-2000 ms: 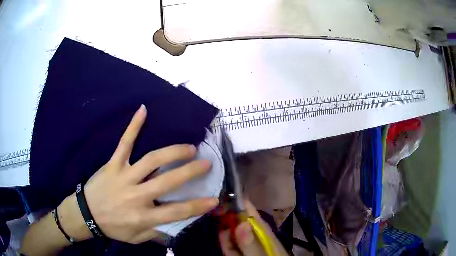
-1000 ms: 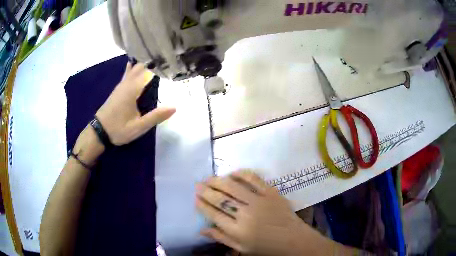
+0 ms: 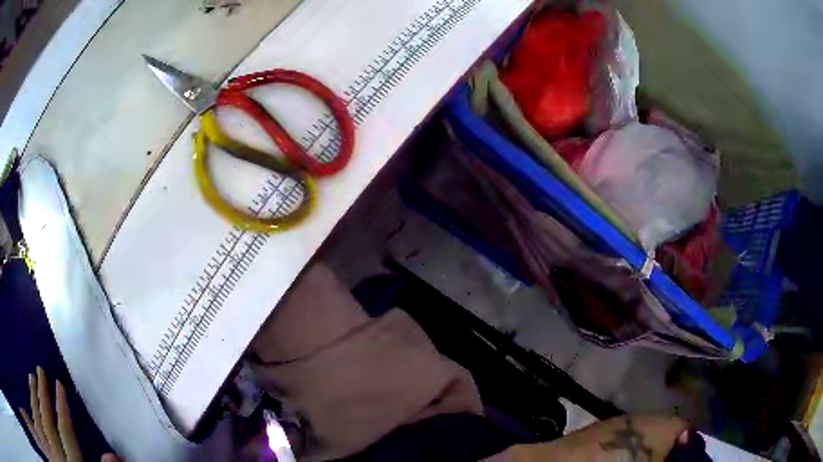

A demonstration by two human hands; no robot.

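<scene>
A dark fabric panel [image 3: 20, 329] lies at the far left, cut off by the picture's edge. A pale strip-shaped piece [image 3: 86, 316] lies along it on the table, its rounded end at the top. My left hand [image 3: 56, 424] is at the bottom left, fingers slightly apart over the dark cloth; the rest is out of frame. My right hand [image 3: 627, 440] is low at the right, away from the table; its tattooed back shows, its fingers are hidden or cut off. Scissors [image 3: 214, 101] with a red and a yellow handle lie on the table, blades pointing up left.
The white table edge with its printed ruler [image 3: 248, 239] runs diagonally. Below and right is a blue-rimmed crate [image 3: 577, 212] with brownish cloth, beside red stuff [image 3: 555, 77] and a clear bag [image 3: 650, 176]. A blue basket [image 3: 762, 239] stands at the right.
The view has swung right and down. The scissors were in use, then lay on the table. My right hand has left the pale piece and moved out past the table edge.
</scene>
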